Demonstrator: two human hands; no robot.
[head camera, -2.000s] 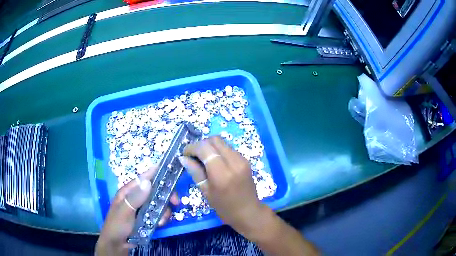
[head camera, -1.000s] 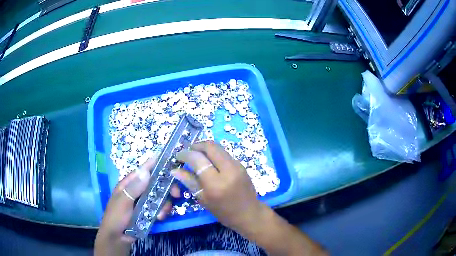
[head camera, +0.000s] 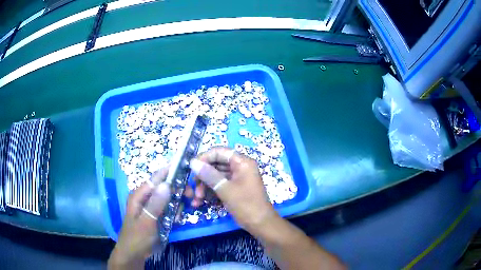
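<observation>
My left hand (head camera: 145, 213) holds a narrow silver-grey channel strip (head camera: 182, 171) by its lower part, slanted over the tray and turned partly on edge. Small round fittings show in a row along it. My right hand (head camera: 232, 182) is at the strip's middle, thumb and fingertips bent against its side; whether they pinch a fitting cannot be seen. Below both is a large blue tray (head camera: 299, 158) with a loose heap of small silver-white fittings (head camera: 153, 126).
Finished strips (head camera: 26, 166) lie side by side at left. A pale machine (head camera: 409, 47) stands at right, with two dark rails (head camera: 337, 59) pointing out from it. A crumpled clear bag (head camera: 411, 132) lies below it. Tiny rings (head camera: 281, 67) lie beyond the tray.
The strip has turned from facing up to more on edge and looks narrower. My left hand has shifted slightly right with it. My right hand stays at the strip's middle.
</observation>
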